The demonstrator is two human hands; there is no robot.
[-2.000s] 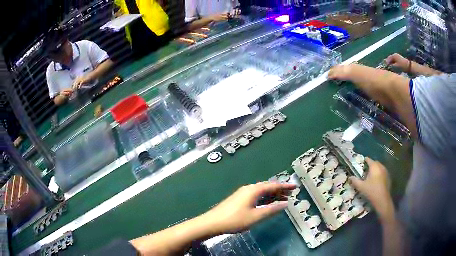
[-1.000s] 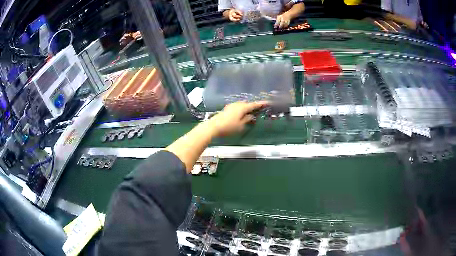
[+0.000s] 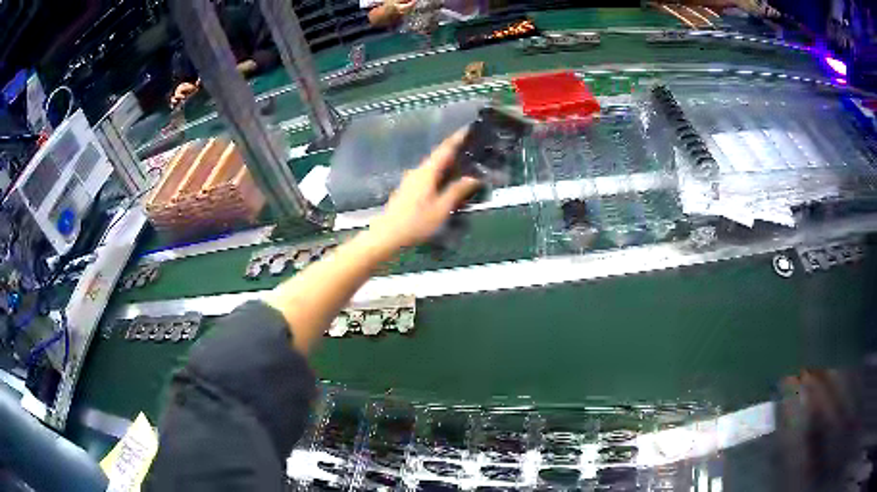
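My left hand (image 3: 418,200) reaches out over the belt, its fingers closed on a dark, blurred fixture (image 3: 492,144) held tilted above the green belt. A grey-silver fixture (image 3: 373,316) with scalloped edge lies on the belt beyond my forearm. Other fixtures lie at left, one on the belt (image 3: 163,328) and one farther back (image 3: 284,259). A clear blister tray (image 3: 567,459) with dark round parts in its pockets lies in front of me, blurred. My right hand cannot be made out; a blurred brownish shape is at the lower right.
Beyond the belt's white stripe are a cloudy grey block (image 3: 385,154), a red bin (image 3: 556,96), and clear trays (image 3: 615,163) with white paper and a ribbed black stack. A loose round part (image 3: 783,264) lies at right. Metal posts, an orange-brown stack (image 3: 204,184) and wired equipment stand at left.
The view has turned from the right side to the left. My left hand, seen without the dark fixture a second ago, now holds it up near the cloudy block.
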